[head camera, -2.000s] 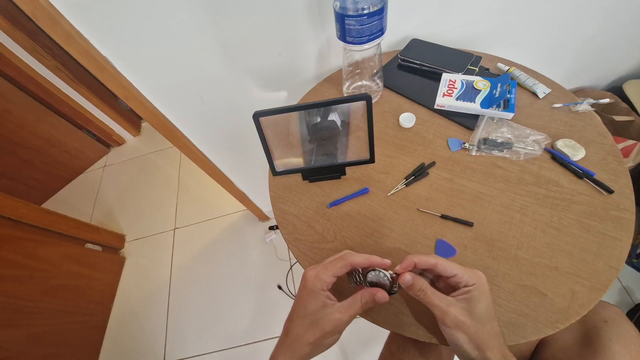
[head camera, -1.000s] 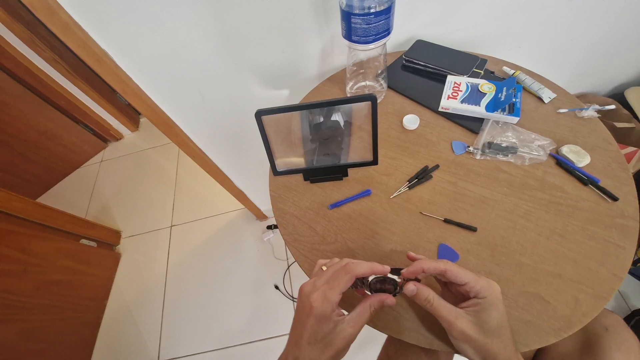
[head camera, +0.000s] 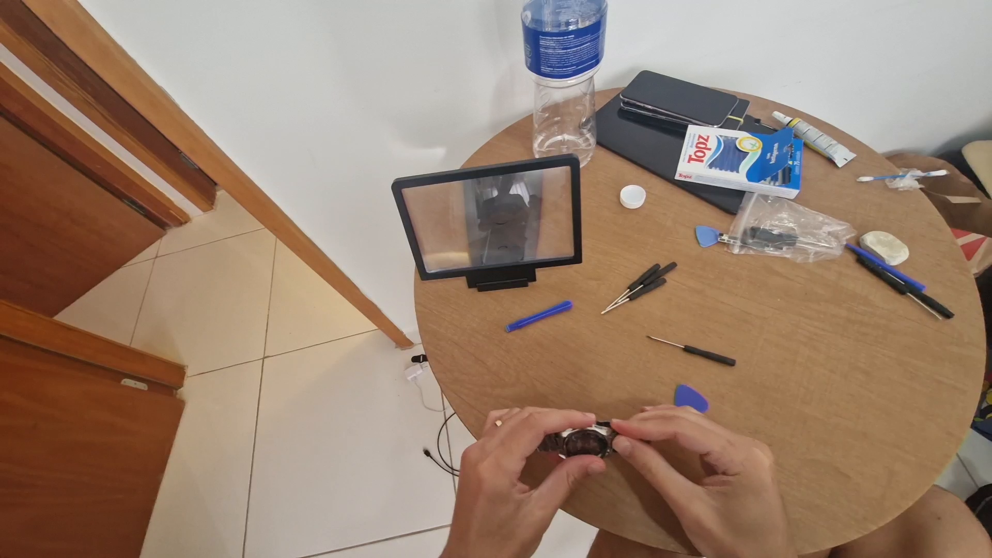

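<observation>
A wristwatch [head camera: 587, 442] with a metal case and band is held over the near edge of the round wooden table [head camera: 783, 457]. My left hand [head camera: 515, 465] grips its left side between thumb and fingers. At the right side of the case, my right hand [head camera: 701, 473] pinches it with thumb and index finger. My fingers partly hide the band. Just beyond my right hand lies a blue plastic opening pick [head camera: 690, 397]. A small black-handled screwdriver [head camera: 709, 356] is farther up, and several similar screwdrivers [head camera: 645, 284] lie together beyond it.
A framed magnifier screen [head camera: 496, 221] stands at the left, near a blue pry tool [head camera: 539, 316]. Behind are a plastic bottle [head camera: 564, 116], a white cap [head camera: 632, 197], stacked phones [head camera: 678, 97] and a Topz box [head camera: 736, 161]. A plastic bag [head camera: 798, 229] and more tools [head camera: 903, 285] lie at right.
The watch has tilted between my hands, and its face looks darker than two seconds ago. Both hands stay on it. The tools on the table have not moved.
</observation>
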